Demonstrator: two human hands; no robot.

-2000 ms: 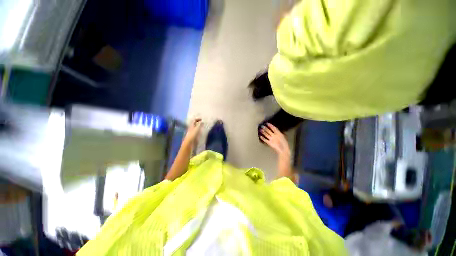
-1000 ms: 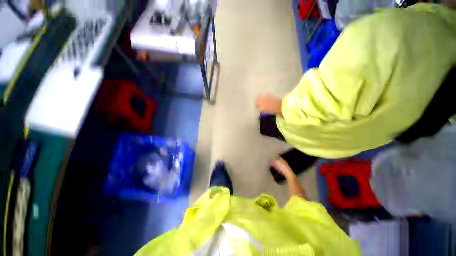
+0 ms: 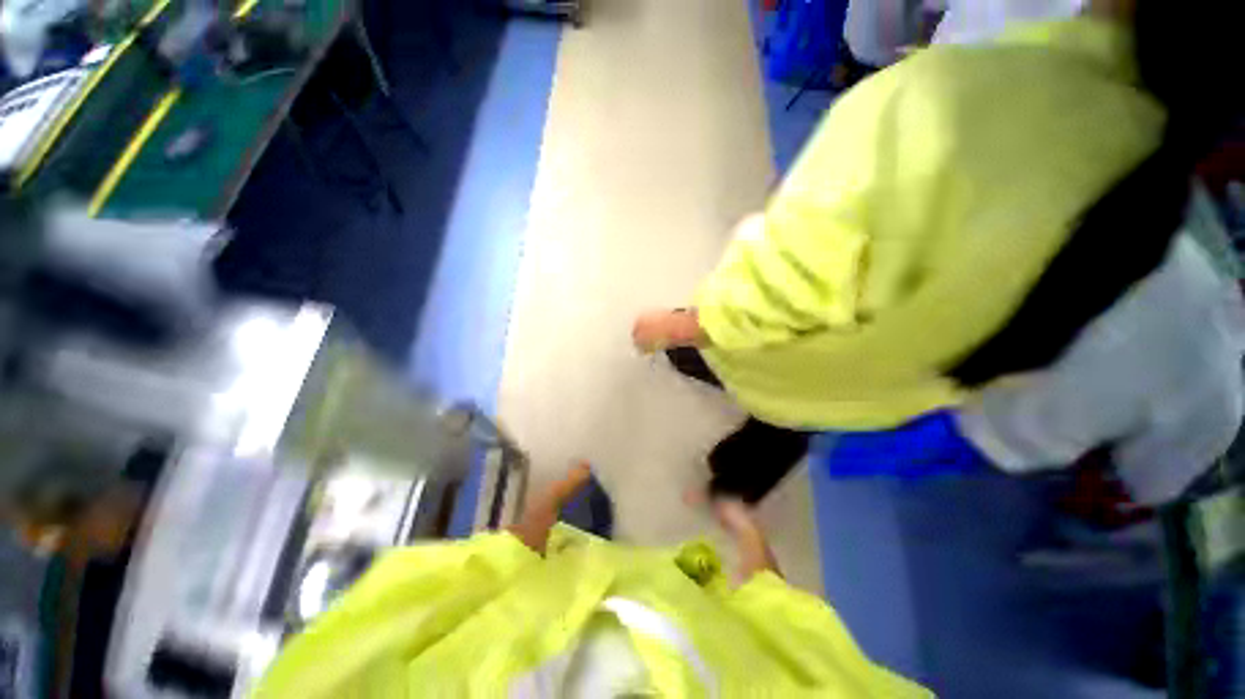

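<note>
My left hand (image 3: 557, 497) is low in the middle of the view, in front of my yellow-green smock (image 3: 478, 601). It is small and blurred, and I see nothing in it, but its fingers are not clear. My right hand (image 3: 737, 519) is a little to the right, also small and blurred, beside the dark trouser leg of a person in a yellow-green smock (image 3: 901, 246). I cannot make out its fingers well. One dark shoe (image 3: 590, 503) of mine shows partly beside my left hand.
The beige walkway (image 3: 642, 178) runs forward between blue floor strips. The person walks close at the right; their hand (image 3: 666, 331) hangs over the walkway. A green-topped bench (image 3: 205, 137) stands at the upper left, metal equipment (image 3: 358, 512) at the lower left. People in pale clothing are at the right.
The surroundings have shifted as I moved along the walkway. The blue crate and red stools at the left are gone from view; metal equipment shows there. My left hand has come into view.
</note>
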